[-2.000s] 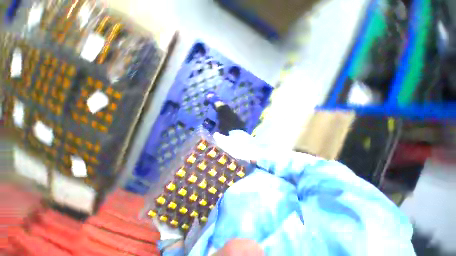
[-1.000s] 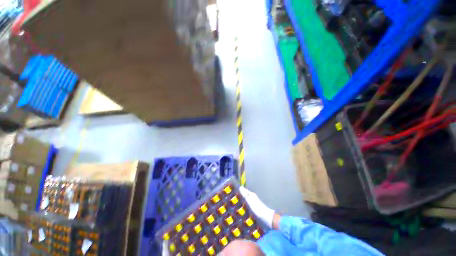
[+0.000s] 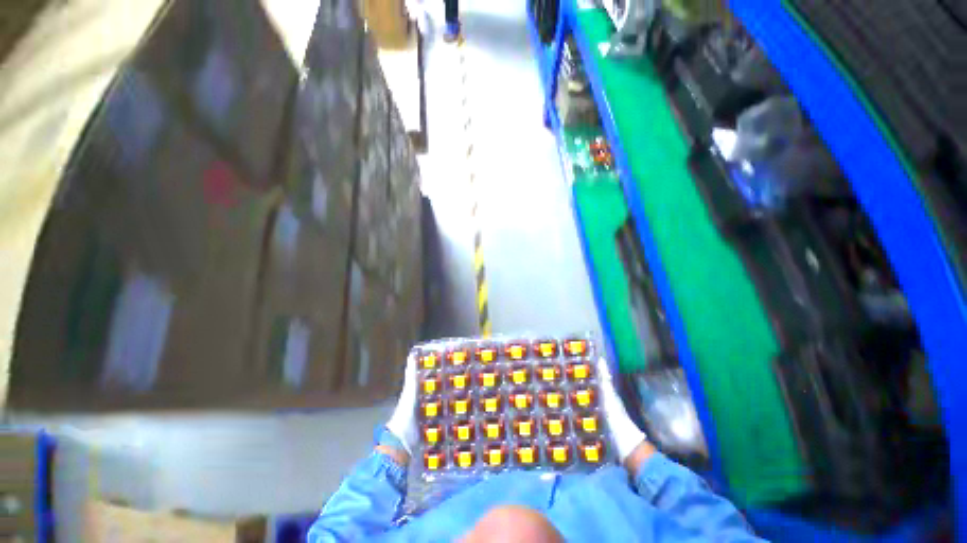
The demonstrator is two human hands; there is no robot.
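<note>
A clear component tray (image 3: pixel 509 403) with rows of small yellow-topped parts is at the bottom centre, in front of my body. My left hand (image 3: pixel 404 412), in a white glove, holds the tray's left edge. My right hand (image 3: pixel 620 414), also in a white glove, holds its right edge. The fingers under the tray are hidden. The tray looks about level.
A tall block of stacked cartons (image 3: pixel 212 223) stands on the left. A blue-framed storage rack (image 3: pixel 647 244) with green shelves and dark items runs along the right. Between them is grey floor with yellow-black tape (image 3: pixel 481 281). A person's foot (image 3: pixel 453 32) shows far ahead.
The view has moved forward along the aisle. The blue pallet has mostly dropped out at the bottom. The tray has turned square to me, and both gloved hands now show at its sides.
</note>
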